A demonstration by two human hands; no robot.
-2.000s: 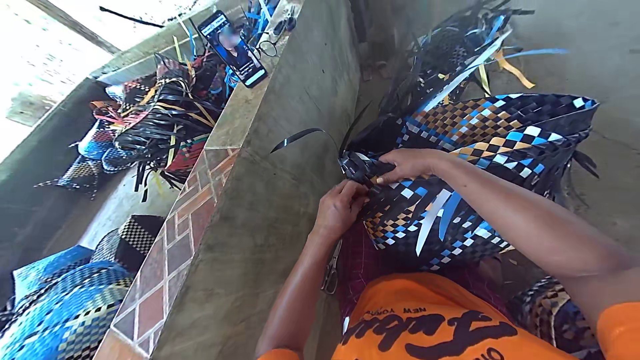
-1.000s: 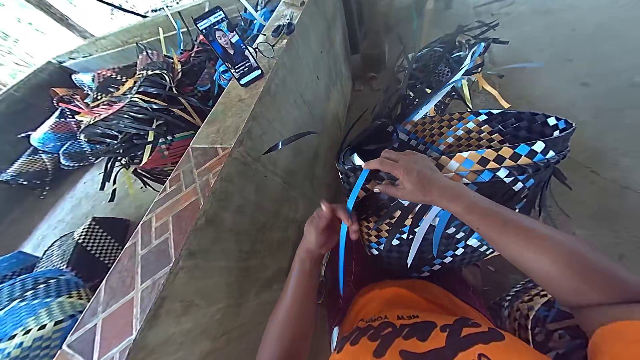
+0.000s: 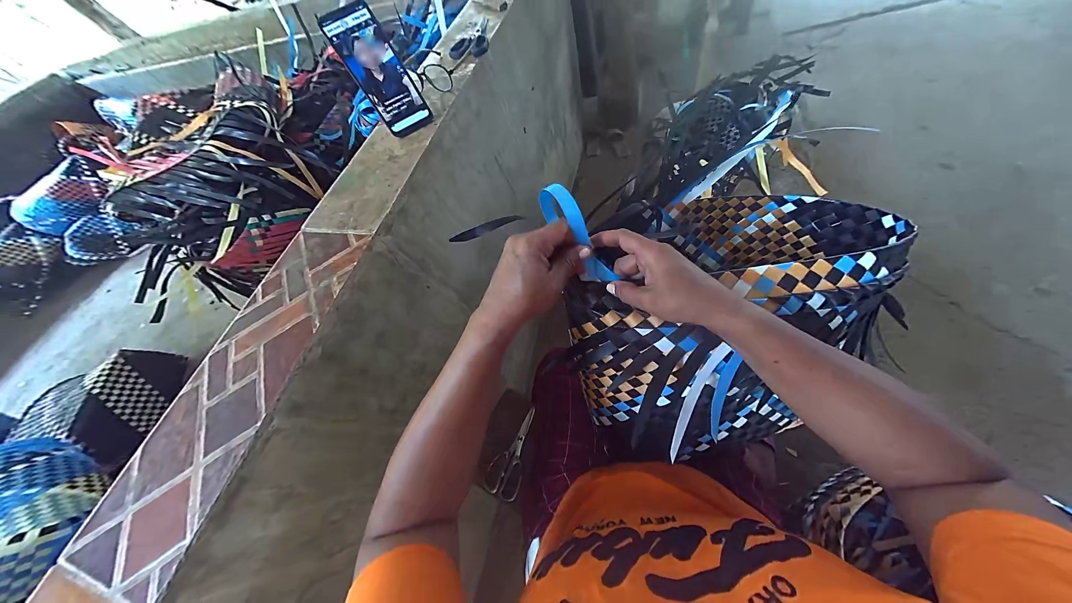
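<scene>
A woven plastic-strap basket (image 3: 703, 335) in black, blue, tan and white rests against my lap, its opening toward the upper right. At its left rim my left hand (image 3: 536, 272) pinches a light blue strap (image 3: 565, 209), which bends in a loop above the fingers. My right hand (image 3: 662, 276) grips the same strap lower down, where it meets the rim. Loose white and blue strap ends (image 3: 699, 394) hang from the basket's near side. A thin black strap (image 3: 486, 228) sticks out left of my left hand.
A low concrete wall with a tiled top (image 3: 209, 410) runs along my left, bearing a phone (image 3: 373, 67) and glasses (image 3: 437, 77). Beyond lie woven baskets and loose straps (image 3: 226, 167). Scissors (image 3: 507, 469) are beside my leg. Another strap bundle (image 3: 729, 126) lies behind the basket.
My left hand has moved up to the rim beside my right hand. The blue strap, hanging down below the hands one second ago, now loops up above them.
</scene>
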